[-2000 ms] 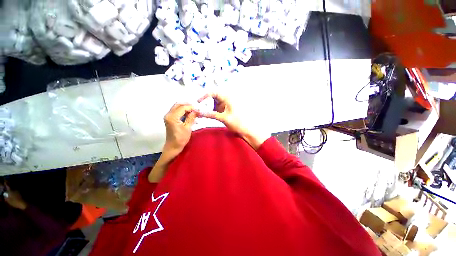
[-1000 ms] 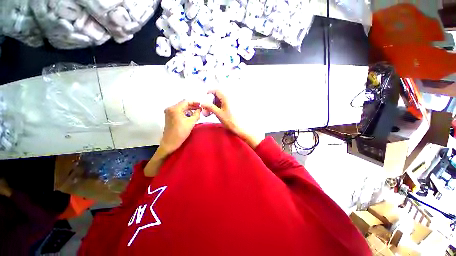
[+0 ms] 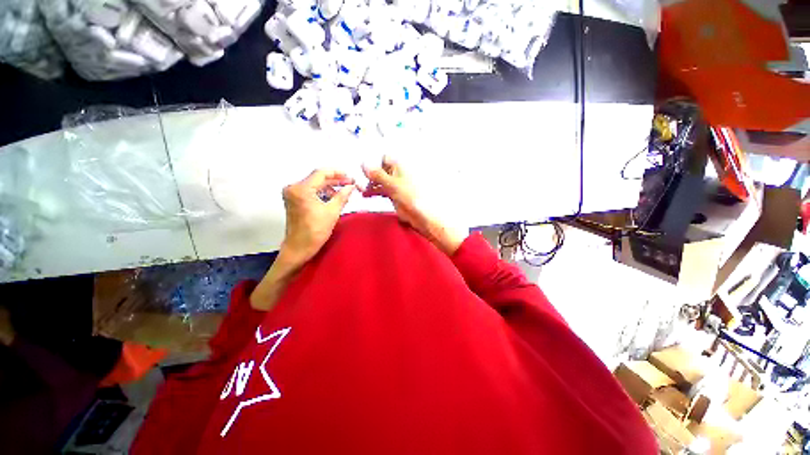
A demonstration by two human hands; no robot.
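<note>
My left hand and my right hand are close together over the white bench top, with fingertips nearly meeting. Something small and white seems to be between the fingertips, but glare washes it out and its shape cannot be told. A loose pile of white plastic pieces with blue flecks lies just beyond the hands on the black surface.
Clear bags of white pieces stand at far left; another bag is right of the pile. An empty poly bag lies left. A black cable crosses at right. Cartons are lower right; an open carton is below left.
My right fingers have closed from a wide curve to a tighter pinch. The hands stay close together. The view has shifted slightly, so the pile and bags sit higher.
</note>
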